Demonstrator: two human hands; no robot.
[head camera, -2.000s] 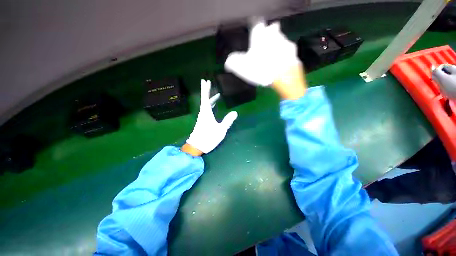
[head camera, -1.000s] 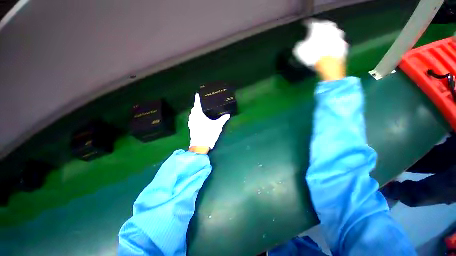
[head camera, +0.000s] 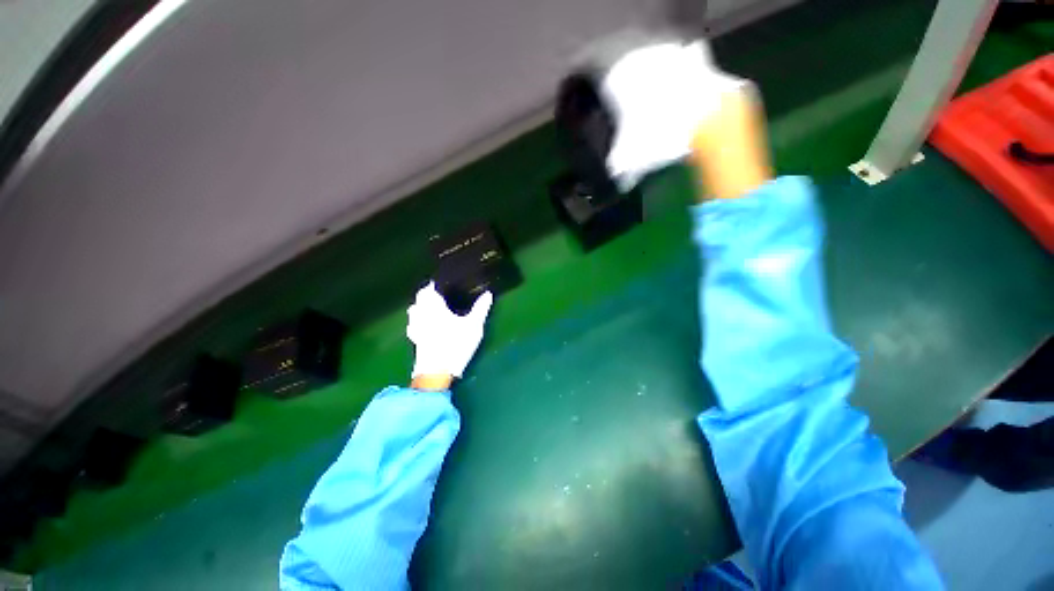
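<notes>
A closed black box (head camera: 472, 256) with small pale lettering stands on the green belt. My left hand (head camera: 446, 331), white-gloved, has its thumb and fingers against the box's near side. To the right stands another black box (head camera: 601, 216), its top dark with a small glint. My right hand (head camera: 674, 113), white-gloved and blurred, is above it at a dark, tilted piece, seemingly the box lid (head camera: 585, 125). The right fingertips are hidden or blurred, and whether lid and box are joined is unclear.
Several black boxes (head camera: 295, 352) stand in a row on the belt (head camera: 387, 335) to the left. A pale panel (head camera: 381, 116) runs behind. At right are a slanted post (head camera: 925, 98) and a red tray (head camera: 1006, 139). The dark-green worktop (head camera: 555, 462) lies in front.
My left hand and its box have moved left and nearer. My right hand has moved left, and a tilted dark piece now shows beside it. The row of boxes has shifted left and down in view.
</notes>
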